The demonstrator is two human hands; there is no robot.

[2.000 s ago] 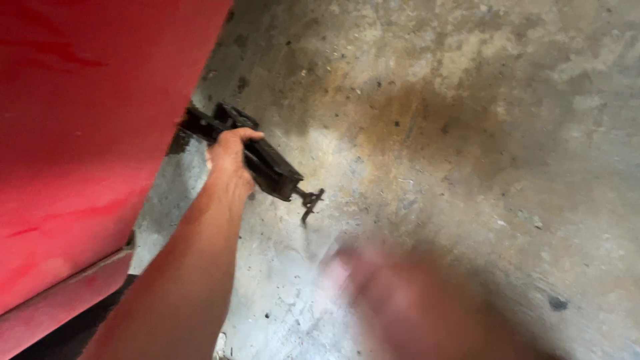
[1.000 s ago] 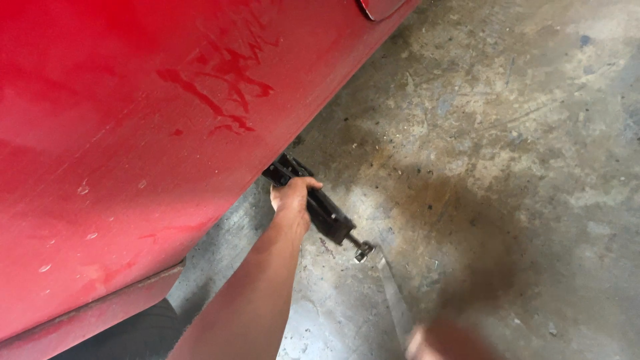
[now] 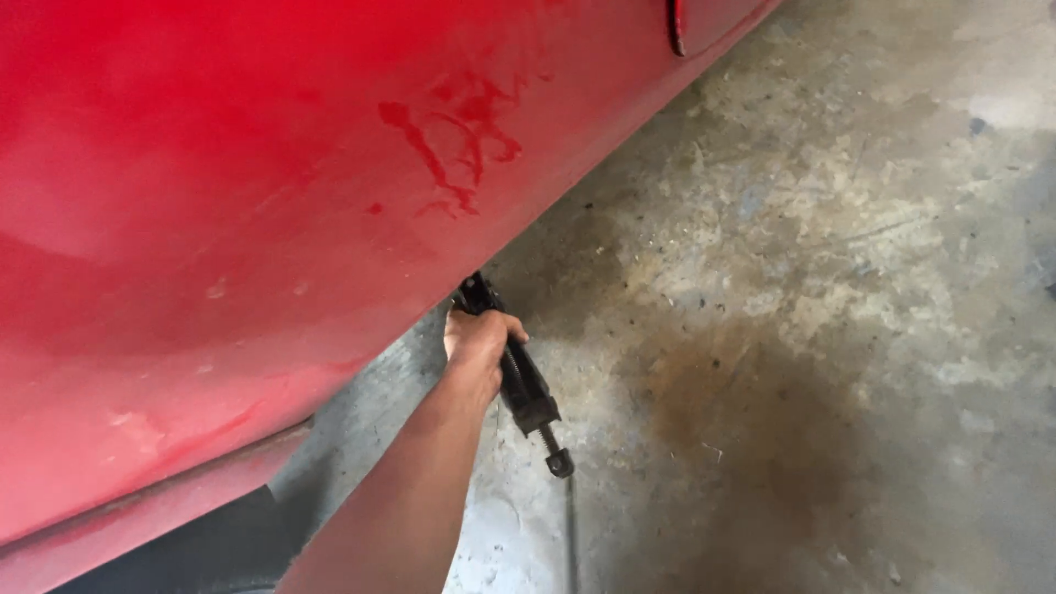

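Note:
A black scissor jack reaches out from beneath the lower edge of a red car body panel. My left hand is closed around the jack's black arm near the panel's edge. The jack's threaded screw points down and right and ends in a dark coupling. From that coupling a thin metal rod runs to the bottom edge of the view. My right hand is out of view, so its hold on the rod cannot be seen. The jack's far end is hidden under the car.
The stained concrete floor spreads to the right of the jack, with a brown patch and small debris. A dark tyre sits at the lower left under the pink-red sill. Smear marks show on the dusty panel.
My right hand, blurred at the lower right before, has left the view. The rod at the coupling slanted right one second ago and now hangs nearly straight down. My left hand keeps its hold.

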